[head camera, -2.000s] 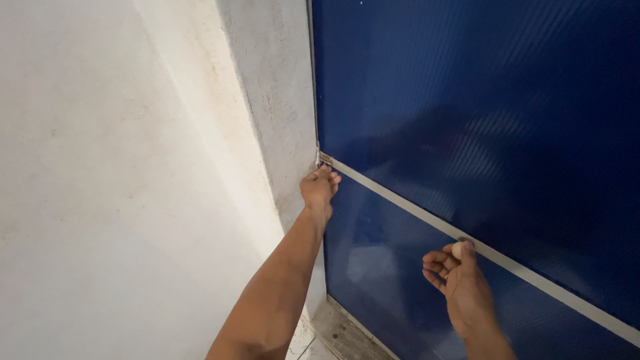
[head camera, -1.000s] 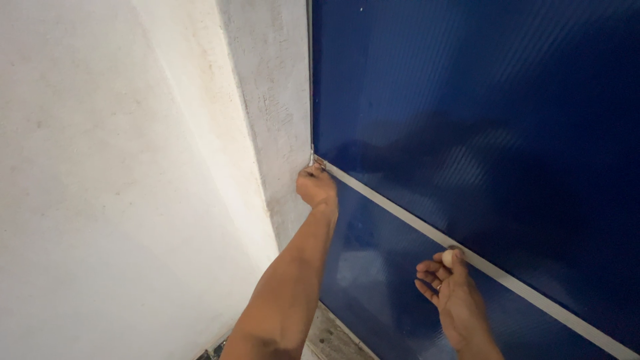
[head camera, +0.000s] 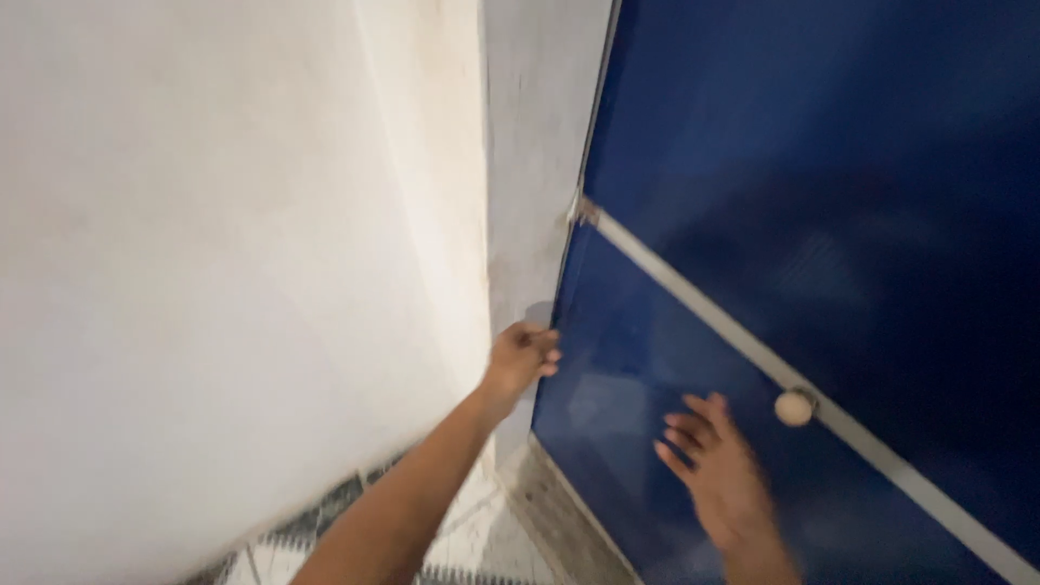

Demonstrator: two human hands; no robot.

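A blue door panel (head camera: 699,325) fills the right side, crossed by a pale strip (head camera: 723,322) that slopes down to the right. A round, light-coloured knob (head camera: 795,407) sits on this strip. Where the strip meets the frame there is a small metal latch or fitting (head camera: 587,211). Below that fitting, my left hand (head camera: 524,357) is near the door's left edge, fingers curled, with no object visible in it. My right hand (head camera: 711,455) is left of the knob and apart from it, fingers spread and empty.
A white wall (head camera: 227,244) takes up the left side, with a grey door jamb (head camera: 532,146) beside the door. Below lie a worn sill (head camera: 561,512) and floor tiles (head camera: 487,528) with dark patterned bands.
My left hand has left the fitting at the strip's end and moved down. My right hand has let go of the knob and moved left of it. The view has shifted.
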